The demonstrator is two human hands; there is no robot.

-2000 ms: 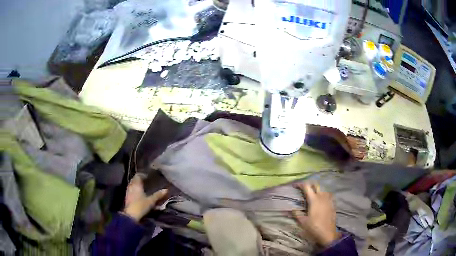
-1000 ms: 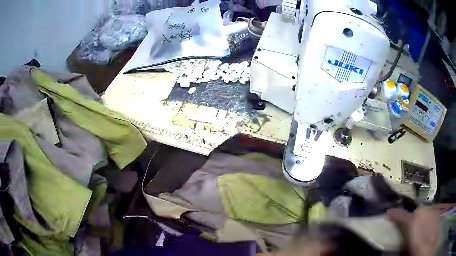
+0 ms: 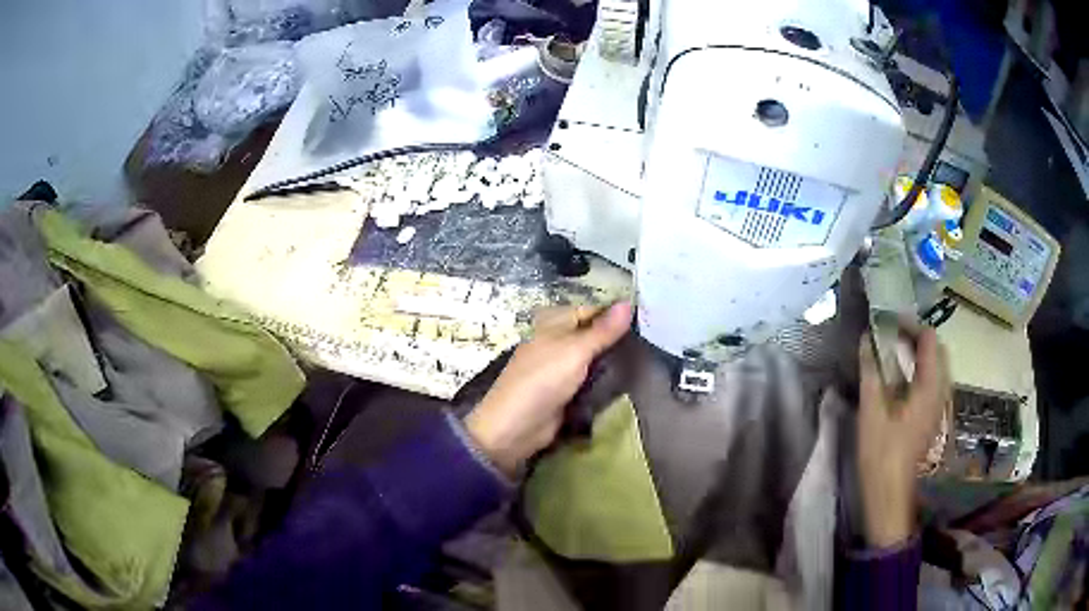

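Note:
The grey-brown garment (image 3: 728, 460) lies under the head of the white JUKI machine (image 3: 764, 155), with a lime-green panel (image 3: 603, 495) in front. A small metal rectangular clamp (image 3: 696, 381) shows below the head, over the cloth. My left hand (image 3: 549, 382) is at the left side of the head, thumb and fingers pinched together at the cloth's upper edge; what lies between them is hard to see. My right hand (image 3: 902, 418) is right of the head, its fingers around a light grey-green part of the garment. The needle is hidden.
Small white pieces (image 3: 448, 179) lie on a dark patch of the table (image 3: 287, 257), before a marked plastic bag (image 3: 358, 84). A garment heap (image 3: 120, 394) is at left, another pile (image 3: 1015, 549) at lower right. A control panel (image 3: 1003, 257) and small bottles (image 3: 937, 227) stand at right.
The garment has been turned and raised around the machine arm's end, now covered. My left hand has come up beside the head; my right hand has moved from the lower right to the head's right side.

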